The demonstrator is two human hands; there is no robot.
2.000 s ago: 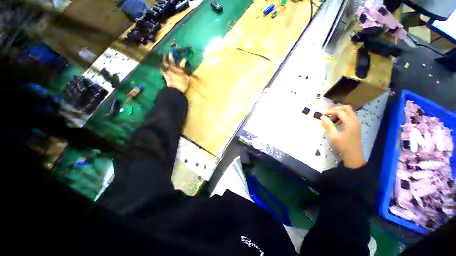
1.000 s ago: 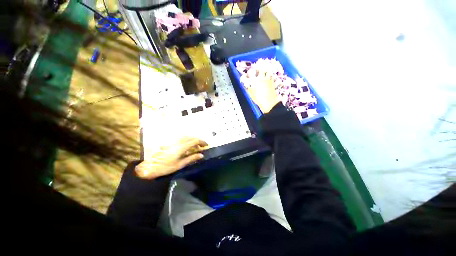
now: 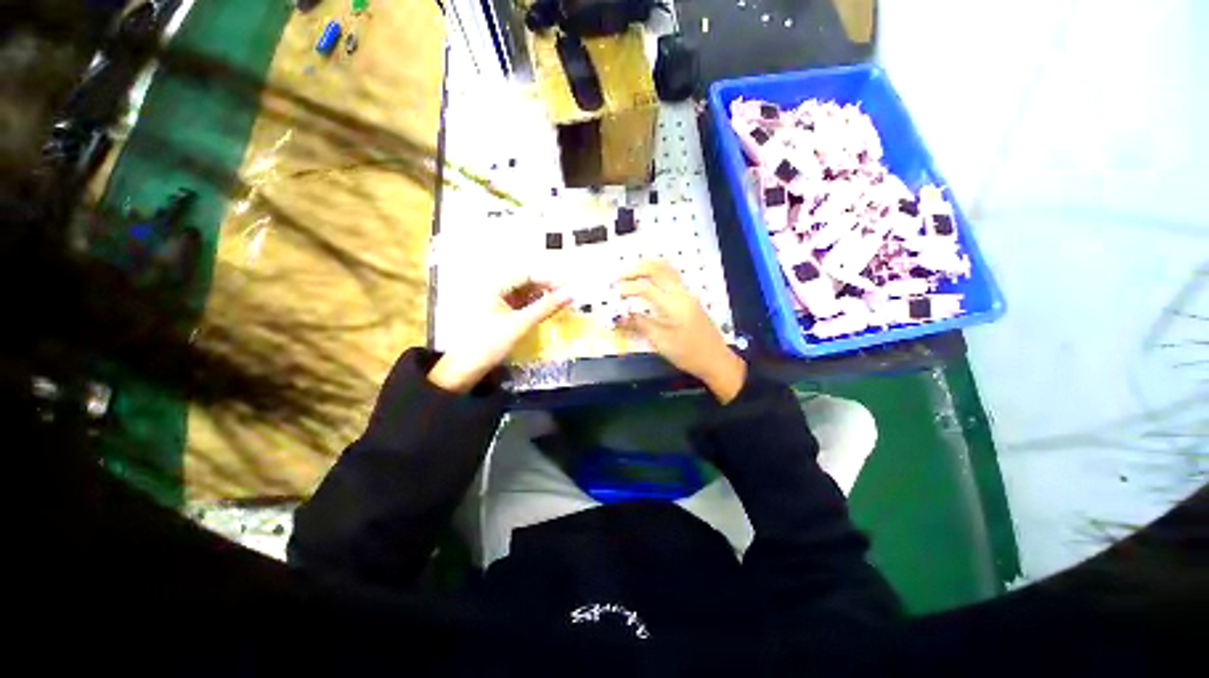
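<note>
The white perforated board (image 3: 530, 245) lies in front of me. Several black square pieces (image 3: 590, 236) sit in a slanting row on it. My left hand (image 3: 493, 335) is at the board's front left, with a small dark reddish thing (image 3: 528, 294) at its fingers; whether it is gripped is unclear. My right hand (image 3: 674, 318) is at the board's front right, fingers bent toward the left hand. A small dark spot shows near its fingertips, too small to tell if it is held. A yellowish patch (image 3: 568, 337) shows on the board between the hands.
A blue bin (image 3: 863, 343) heaped with pink parts (image 3: 849, 219) stands at the right. A cardboard box (image 3: 623, 143) with black objects on top stands at the board's back. Brown sheet (image 3: 338, 252) covers the left bench. Dark blurred strands cross the left side.
My right hand has left the blue bin and come back over the board. My left hand has lifted from the board's front edge area. The view has shifted, showing the bin larger.
</note>
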